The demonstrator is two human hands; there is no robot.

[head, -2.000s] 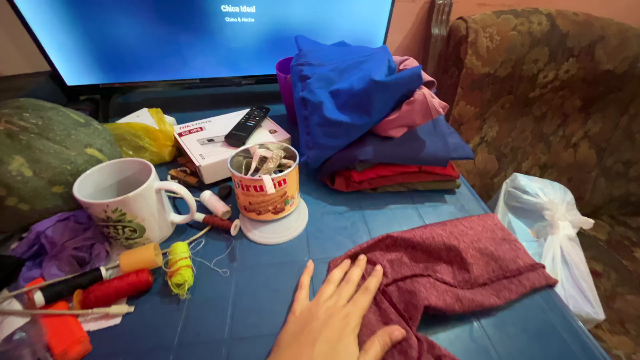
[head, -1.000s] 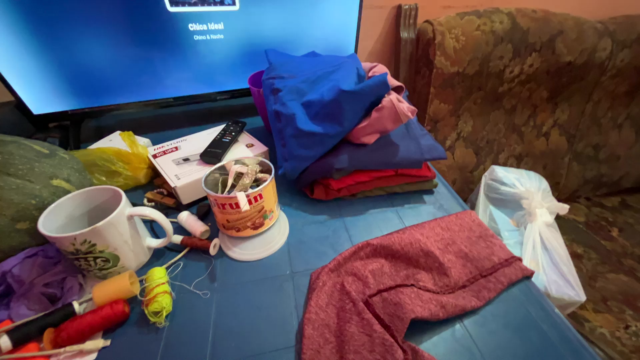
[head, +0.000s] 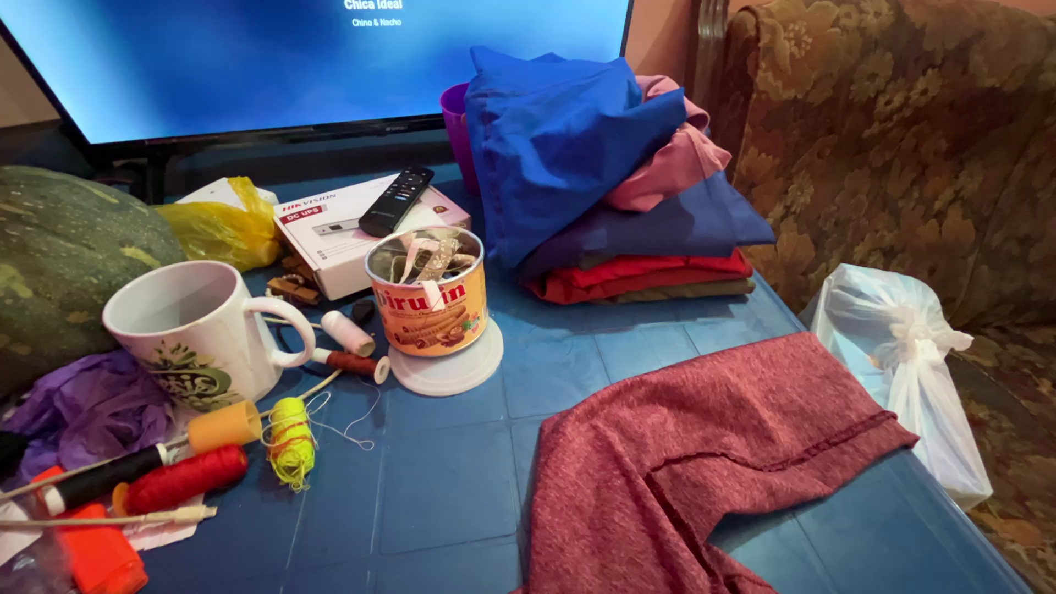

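Observation:
Neither my left hand nor my right hand shows in the head view. A maroon heathered garment (head: 701,429) lies on the blue table (head: 445,478), with a dark seam along it; its near part runs out of view at the bottom. Beyond it stands a tin (head: 429,305) with ribbons or tapes inside, on a white plastic lid (head: 450,363). To the tin's left lie a pale pink thread spool (head: 346,332) and a dark red spool (head: 355,364). Neon yellow thread (head: 291,445), a red thread spool (head: 186,478) and a black one (head: 107,478) lie nearer.
A stack of folded cloth (head: 577,157) sits at the back. A white mug (head: 206,330), a remote control (head: 396,202) on a box (head: 330,247) and a large green squash (head: 74,256) stand left. A tied white plastic bag (head: 916,363) is at the right edge, before a sofa (head: 891,148).
The hand that lay on the maroon garment two seconds ago has left the view. The garment's position on the table has not plainly changed.

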